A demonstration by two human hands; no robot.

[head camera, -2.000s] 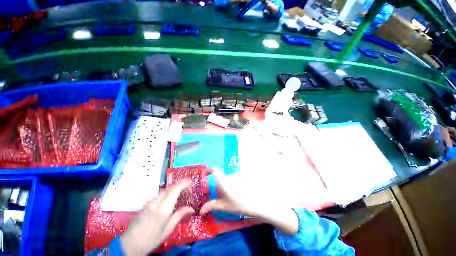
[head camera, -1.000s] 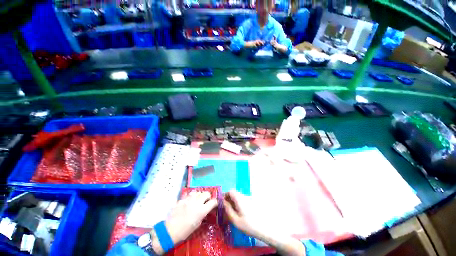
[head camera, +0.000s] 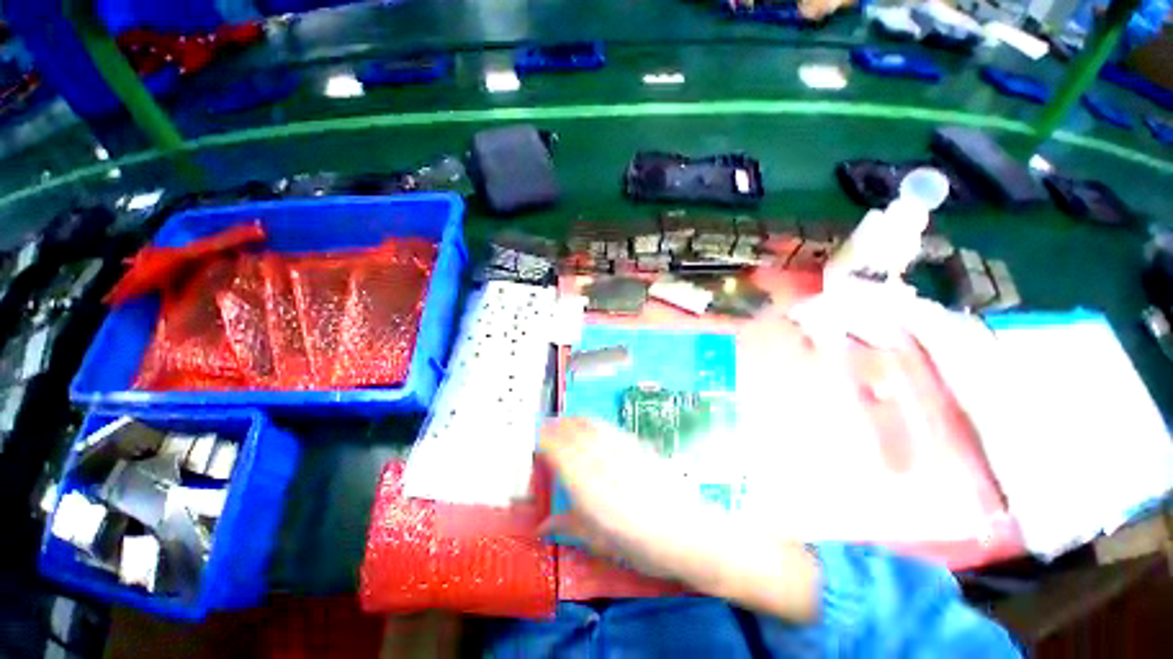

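A green circuit board [head camera: 659,417] lies on the blue work sheet [head camera: 663,350] in front of me. My right hand [head camera: 630,496] reaches in from the lower right, just below the board. Its fingers point left and are blurred near the right end of a red bubble bag [head camera: 450,554]; whether they hold anything cannot be told. The bag lies flat at the bench's front edge. A small grey plate [head camera: 600,362] lies on the blue sheet, above and left of the board. My left hand is out of the picture.
A large blue bin [head camera: 444,322] of red bags stands at the left, with a small blue bin [head camera: 277,483] of pale and dark parts below it. A dotted white sheet [head camera: 495,386], small blocks [head camera: 695,242], a white bottle [head camera: 888,238] and glaring white papers [head camera: 1093,412] surround the mat.
The green board now lies uncovered on the blue sheet, where both hands were on a red bag. My left hand has left the picture. The view has tilted down and shifted left.
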